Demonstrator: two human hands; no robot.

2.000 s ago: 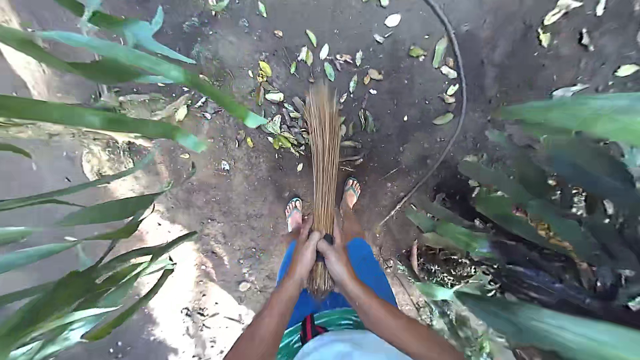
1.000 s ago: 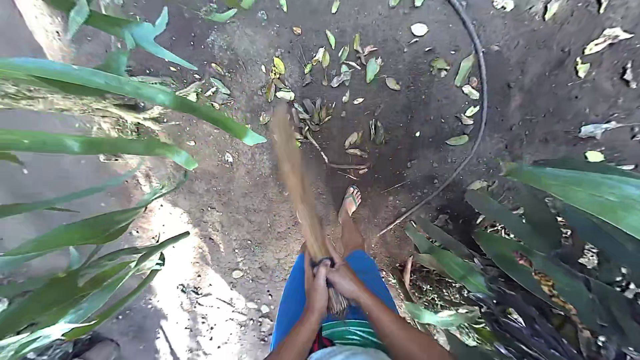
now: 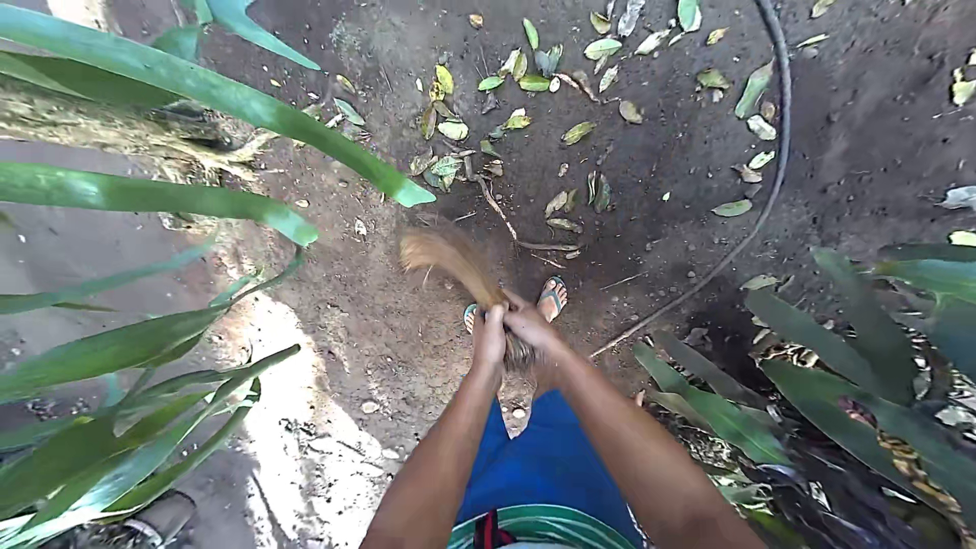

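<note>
A handleless broom of thin, stiff brown bristles [image 3: 457,263] is held between both hands, its blurred sweeping end pointing up and left over the bare soil. My left hand [image 3: 489,335] is closed around the bound part of the broom. Against it, my right hand [image 3: 528,322] grips the same part from the right side. The short butt end [image 3: 520,354] sticks out below the hands. Fallen green and yellow leaves [image 3: 454,130] and a thin curved twig [image 3: 496,206] lie on the ground beyond the bristles.
Long green strap leaves [image 3: 290,122] hang in from the left. A dark hose [image 3: 781,114] curves over the soil at the right. Broad-leaved plants [image 3: 717,412] crowd the lower right. Sandalled feet [image 3: 553,297] stand just past the hands.
The broom pointed straight ahead two seconds ago; its bristle end has swung left and now looks bent and closer to the feet. Both hands have stayed on it.
</note>
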